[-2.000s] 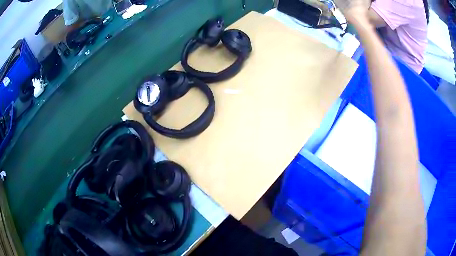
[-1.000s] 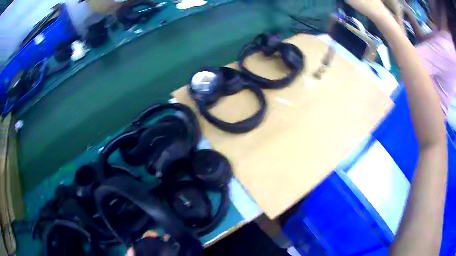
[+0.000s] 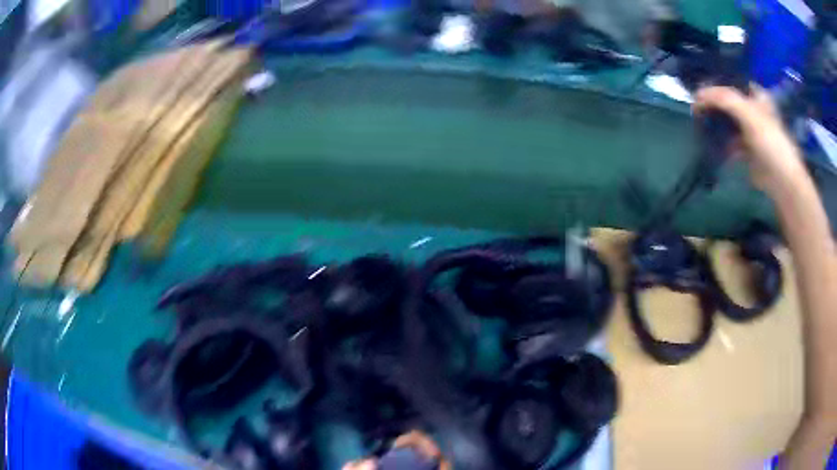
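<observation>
The view is blurred. A heap of black headphones [image 3: 367, 321] lies on the green bench. My left hand [image 3: 404, 456] is cut off at the bottom edge, its fingers around a dark rounded part of headphones at the heap's near side. My right hand [image 3: 748, 128] is raised at the upper right and closed on a black item [image 3: 720, 138]; a dark strand runs from it down toward the cardboard, but blur hides what it is. Two black headphones, one nearer [image 3: 670, 344] and one farther right [image 3: 766, 285], lie on the cardboard sheet [image 3: 670, 413].
Stacked tan cardboard strips [image 3: 138, 147] stand at the far left. A dark green belt or trough [image 3: 413, 138] runs behind the bench. A blue bin edge [image 3: 55, 427] shows at the lower left. Blurred dark items and blue bins lie beyond the belt.
The view has swung left, so the heap sits central and the cardboard sheet right. My right hand has come back from the far end to above the belt, with a black item in it.
</observation>
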